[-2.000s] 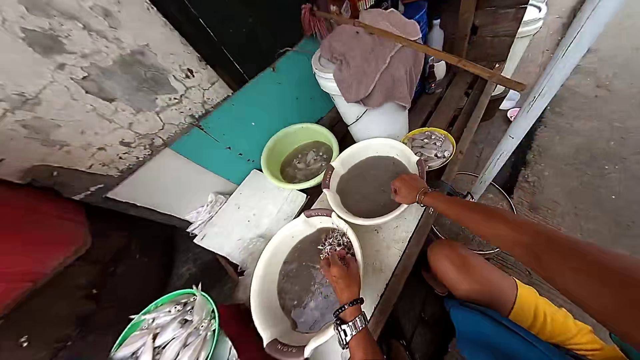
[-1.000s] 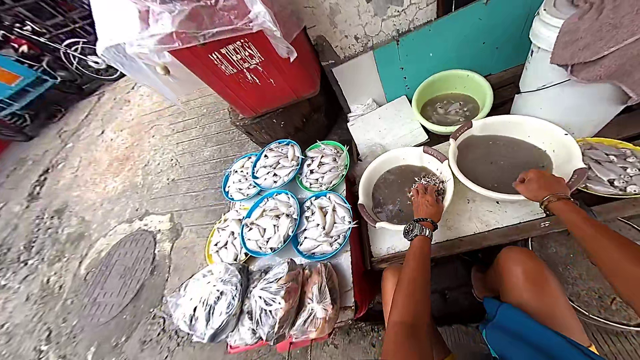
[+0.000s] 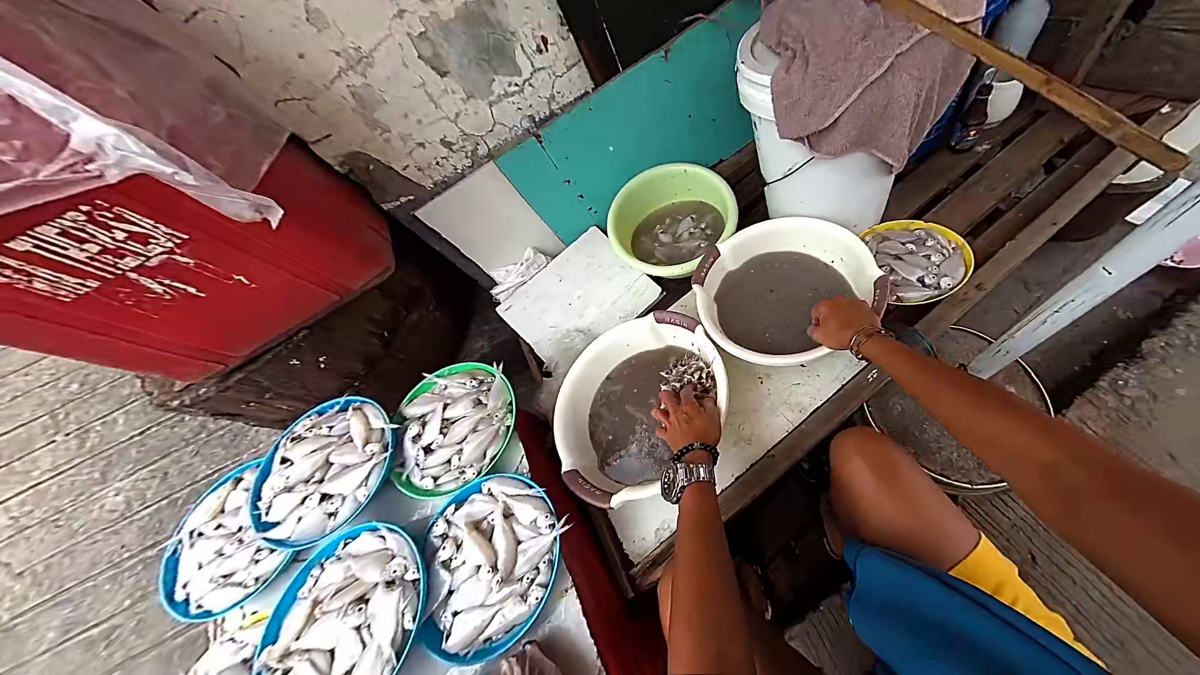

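My left hand (image 3: 687, 420), with a metal watch and dark beads at the wrist, reaches into the nearer white basin (image 3: 574, 412) of murky water. Its fingers lie spread beside a clump of small fish or scraps (image 3: 689, 373); whether they grip any is unclear. My right hand (image 3: 839, 323) is closed at the right inner edge of the second white basin (image 3: 750, 239), over grey water; anything inside the fist is hidden. A green basin (image 3: 626, 202) holding fish in cloudy water stands behind, and a yellow-rimmed dish (image 3: 966, 251) of fish is beyond my right hand.
Several round trays of silvery fish, one a green tray (image 3: 511, 412), stand at the lower left. A red box (image 3: 187, 272) with plastic sheeting is behind them. A white bucket (image 3: 825, 192) under a brown towel (image 3: 844, 75), a wooden stick (image 3: 1041, 80) and a pale post (image 3: 1097, 281) are right.
The view has swung widely between frames. Both hands stay at the same two basins; my left fingers look more spread beside the clump than before.
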